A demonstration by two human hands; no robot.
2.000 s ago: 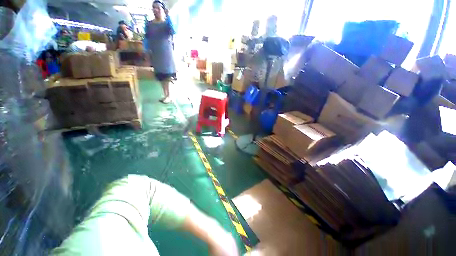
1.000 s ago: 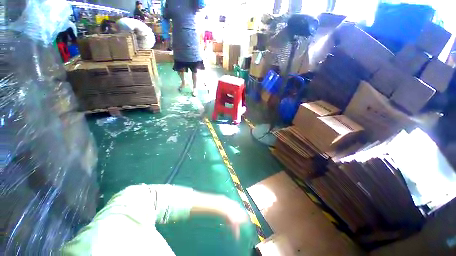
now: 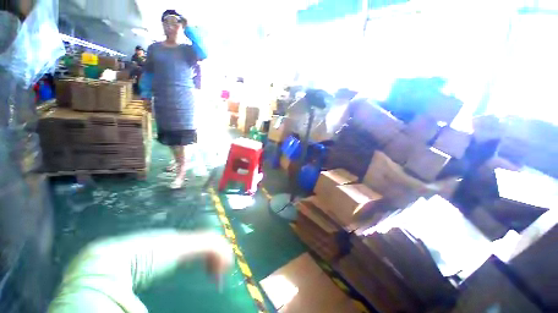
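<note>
My left arm, in a pale green sleeve, reaches in from the lower left. My left hand is blurred over the green floor, left of the yellow-black tape; its fingers and anything in it cannot be made out. My right hand is not in view. A stack of flattened cartons leans at the lower right, away from my left hand. A flat brown cardboard sheet lies on the floor at the bottom edge, right of the tape.
A person in a grey dress stands ahead on the left, beside a loaded pallet. A red plastic stool stands by the floor tape. Closed boxes sit on flat cartons at right. Clear wrap lines the left edge.
The person ahead has come nearer and now faces this way. The view has shifted, so the floor items sit lower and further left. My left hand has moved left in the picture.
</note>
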